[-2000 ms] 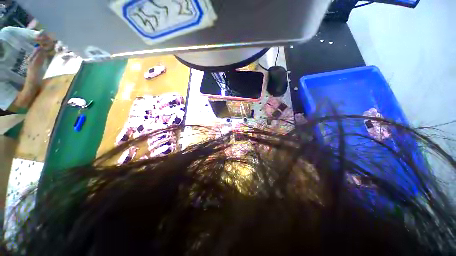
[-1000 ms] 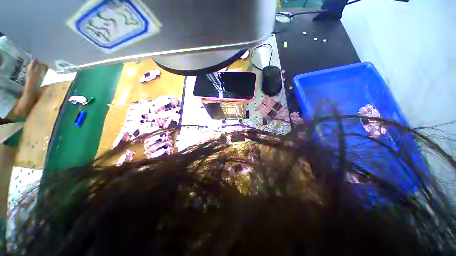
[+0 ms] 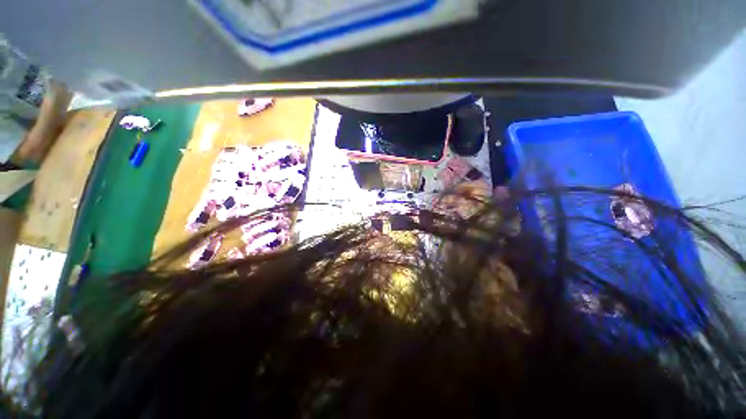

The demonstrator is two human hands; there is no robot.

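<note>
Dark hair covers the lower middle of the head view. I cannot make out my left hand. A blurred tan shape right of the lit fixture, behind the hair, may be my right hand [image 3: 483, 213]; its fingers and anything in it cannot be told. The fixture [image 3: 401, 176] is a small bright plate just below the phone. A pile of pink-white housings [image 3: 258, 184] with dark patches lies on the tan bench at left. A few pink parts [image 3: 460, 172] lie right of the fixture. The blue bin [image 3: 572, 127] at right holds a pink-white housing [image 3: 630, 213] and another pink patch.
The grey machine head [image 3: 532, 49] hangs low over the top. A phone [image 3: 401, 139] and a black mouse [image 3: 469, 135] lie beneath it. The green belt [image 3: 123, 196] at left carries a white housing [image 3: 137, 123] and a blue cylinder [image 3: 139, 153]. A person's arm [image 3: 45, 123] shows at far left.
The view has shifted, so the machine head covers more of the top. The belt pieces have moved up and another small piece shows lower on the belt. A tan shape now shows by the pink parts.
</note>
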